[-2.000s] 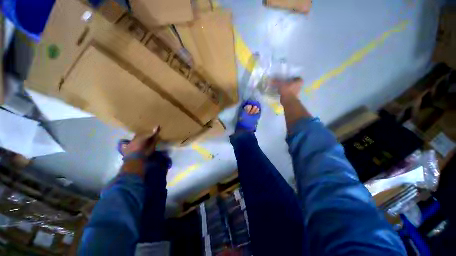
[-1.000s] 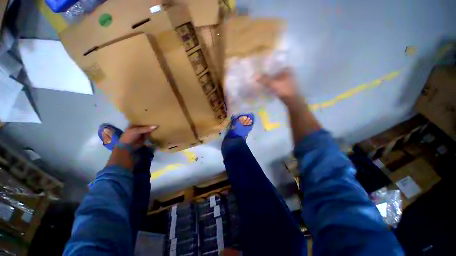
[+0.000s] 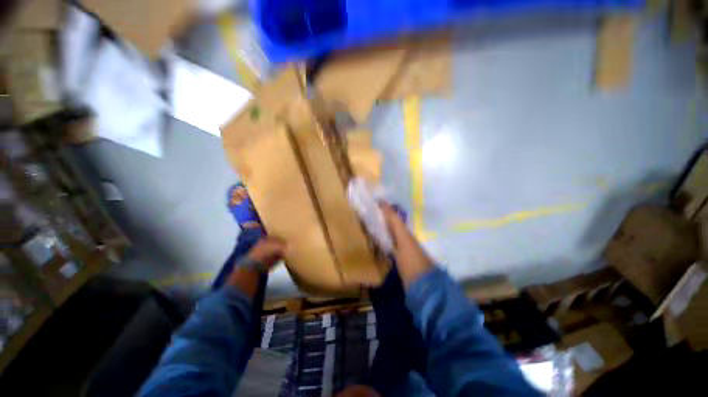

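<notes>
A large brown flattened carton (image 3: 299, 194) with a dark crease stands tilted in front of my legs. My left hand (image 3: 265, 252) grips its left edge near the bottom. My right hand (image 3: 394, 226) is at its right edge and holds crinkled clear plastic film (image 3: 369, 211) against it. A small brown cardboard piece (image 3: 363, 159) shows just above the film. The frame is blurred, so my fingertips are not clear.
A blue plastic object (image 3: 466, 12) crosses the top, with cardboard beside it. White sheets (image 3: 203, 94) lie at upper left. Trays of dark parts (image 3: 318, 353) are at the bottom centre. Cartons (image 3: 648, 244) stand at right. My sandalled foot (image 3: 242, 205) is left of the carton.
My right hand has come in from the right with the film to the carton's edge. The carton is drawn closer and more upright. The view has shifted, showing more of the blue object.
</notes>
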